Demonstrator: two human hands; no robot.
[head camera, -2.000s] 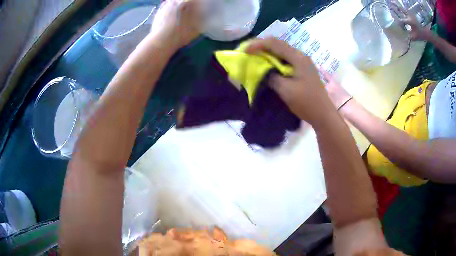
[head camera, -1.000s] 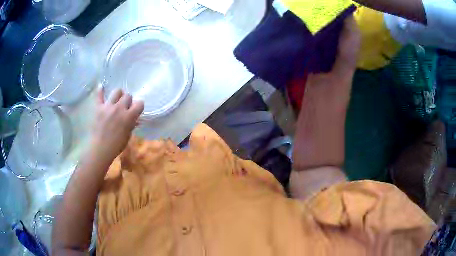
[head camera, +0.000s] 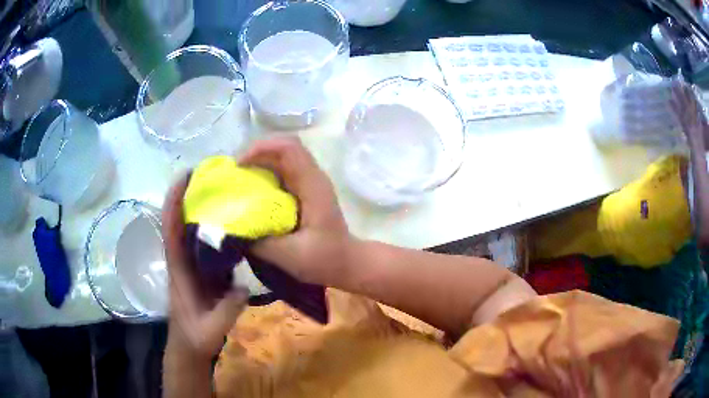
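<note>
A dark purple cloth (head camera: 291, 286) with a bright yellow part and a small white tag is bunched between both hands, in front of my body. My right hand (head camera: 307, 214) grips it from the right, with the fingers over the yellow part. My left hand (head camera: 194, 288) holds its left side. A clear container with a white base (head camera: 128, 260) stands just left of my left hand. Another clear container (head camera: 404, 144) stands on the bench to the right of my hands. What lies inside the bunched cloth is hidden.
Several more clear containers (head camera: 295, 74) stand along the back and left of the white bench (head camera: 529, 171). A blue cloth (head camera: 51, 260) lies at the left. A sticker sheet (head camera: 497, 76) lies at the back. Another person's hand (head camera: 690, 116) and a yellow garment (head camera: 649, 214) are at the right edge.
The cloth has come from the far right to the front of my body. My left hand has left the bench area by a container and now also holds the cloth. The view has shifted.
</note>
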